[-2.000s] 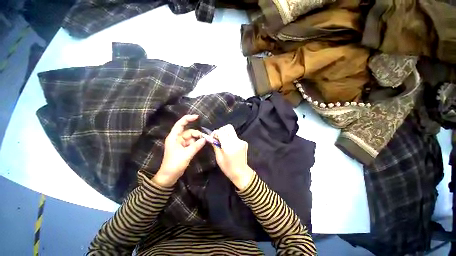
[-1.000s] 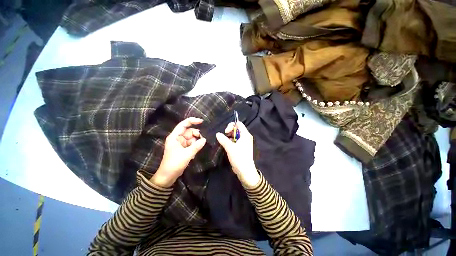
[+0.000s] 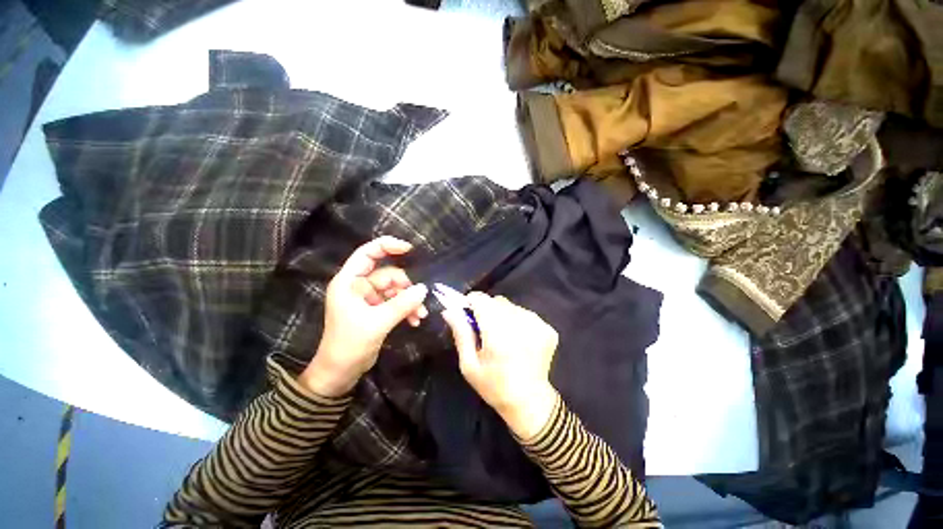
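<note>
A dark plaid garment (image 3: pixel 196 222) lies spread in front of me, with plain dark navy-purple cloth (image 3: pixel 589 351) at its right. My left hand (image 3: pixel 362 315) is over the plaid, thumb and index fingertip pinched together; whether a thread or cloth edge is between them is too small to tell. My right hand (image 3: pixel 507 346) holds a small tool (image 3: pixel 455 307) with a blue part and a thin pale metal tip. The tip points up and left, close to my left fingertips. The rest of the tool is hidden in my right fingers.
The white table (image 3: pixel 465 62) has a curved left edge. Shiny brown garments (image 3: pixel 682 134) with patterned panels and a row of pearly dots are piled at upper right. Another plaid garment (image 3: pixel 827 382) hangs at right. Yellow-black tape (image 3: pixel 63 465) marks the floor at lower left.
My right hand turned the tool upward and away from my left hand, then brought its tip back beside the left fingertips. The view has shifted slightly. The left hand keeps its pinch.
</note>
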